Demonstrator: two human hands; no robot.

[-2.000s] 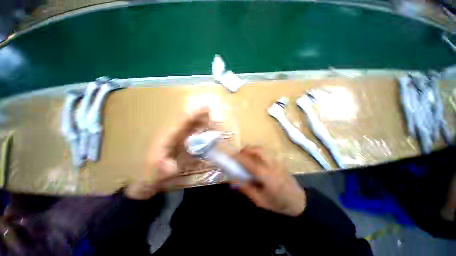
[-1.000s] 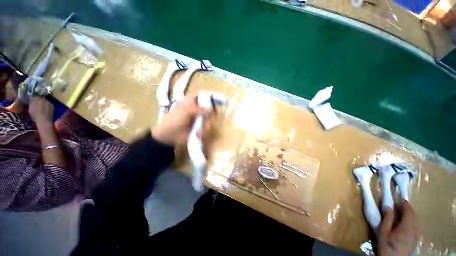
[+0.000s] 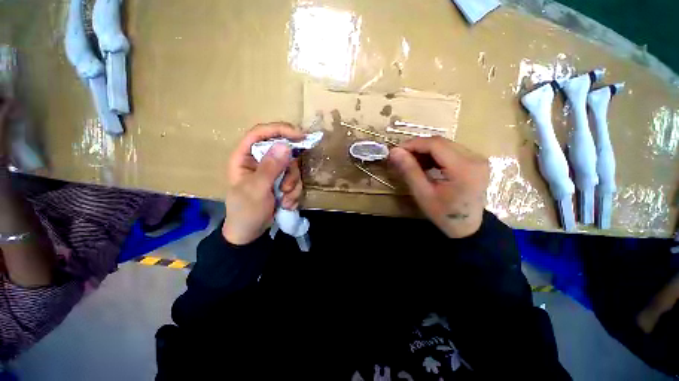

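My left hand [image 3: 253,182] is closed around a pale grey leg-shaped part [image 3: 289,222]. Its wide end, with a dark line, shows above the fist, and its narrow stem points down below it. My right hand [image 3: 447,182] has thumb and forefinger pinched at the right edge of a small oval dish [image 3: 368,151]. A stick end meets these fingertips; whether they grip it cannot be told. The dish has a white rim and grey centre and stands on a stained cardboard pad [image 3: 324,100]. Thin tan sticks [image 3: 374,177] and white swabs [image 3: 417,129] lie on the pad.
Three leg parts [image 3: 551,152] lie side by side at the right, and two more [image 3: 112,67] at the upper left. A white scrap [image 3: 476,7] lies by the green belt [image 3: 640,22]. A co-worker's arm [image 3: 26,238] is at the left edge.
The view has swung back over the pad. My left hand has brought its part beside the pad. My right hand has left the right-hand parts and come to the dish; three parts still lie there.
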